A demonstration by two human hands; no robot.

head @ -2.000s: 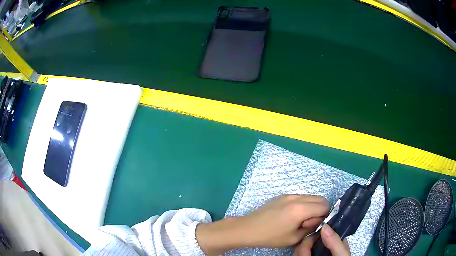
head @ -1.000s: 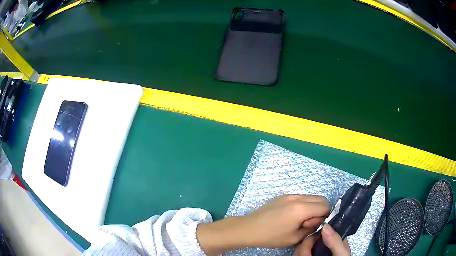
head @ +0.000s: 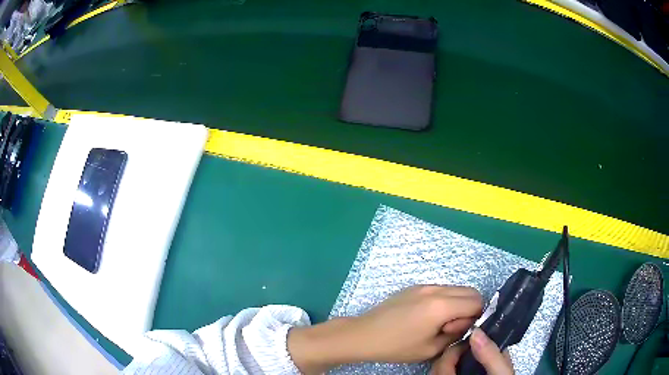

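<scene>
A black electric screwdriver [head: 516,307] lies slantwise over the silvery bubble wrap sheet [head: 411,253], its cable end towards the upper right. My right hand [head: 480,357], cut off by the bottom edge, grips its lower part with the thumb on top. My left hand [head: 418,322] comes in from the left in a white sleeve. Its fingers are curled beside the driver, close to a pale strip on it and to my right hand. Whether they pinch something is hidden. The driver's tip is not visible.
A black phone unit [head: 390,77] lies on the dark green belt beyond the yellow tape [head: 367,170]. A glossy phone [head: 95,209] lies on the white foam board [head: 150,220] at left. Two dark screw plates [head: 589,333] and the black cable [head: 567,293] are at right.
The phone unit on the belt has moved to the right and slightly towards me. My hands and the screwdriver have not visibly moved.
</scene>
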